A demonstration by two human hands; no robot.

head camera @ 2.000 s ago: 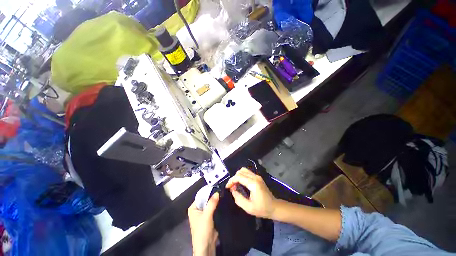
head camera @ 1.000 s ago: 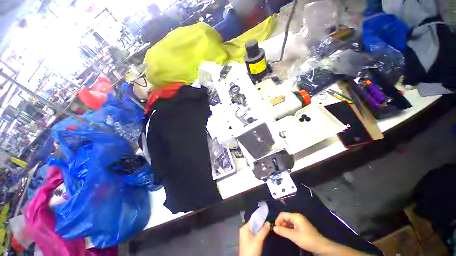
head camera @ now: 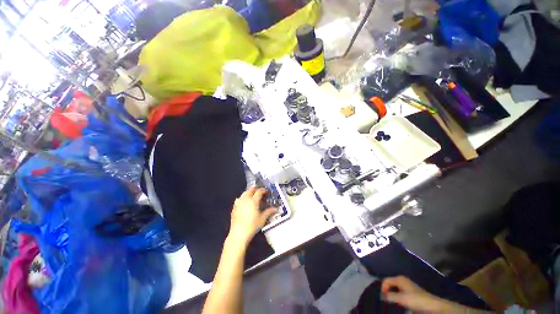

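The white button-sewing machine (head camera: 301,132) stands on the table, with its shiny work plate (head camera: 370,243) at the front end. My left hand (head camera: 250,213) is over the narrow white parts tray (head camera: 283,216) left of the machine, its fingertips among small dark pieces and its thumb apart. The black garment (head camera: 402,262) with a thin white edge hangs below the work plate. My right hand (head camera: 402,291) is low in front of it, with fingers curled near the dark cloth; whether it pinches anything is unclear.
The white button tray (head camera: 408,144) holds a few dark discs right of the machine. A black flat case (head camera: 443,138) and purple-handled tool (head camera: 462,101) lie beyond. A black garment pile (head camera: 196,178) and blue plastic bags (head camera: 92,227) are at left. A thread cone (head camera: 310,55) stands behind.
My left hand has left the right hand and moved up and left to the parts tray; the whitish piece it held is no longer in it. The machine's front cover has changed position.
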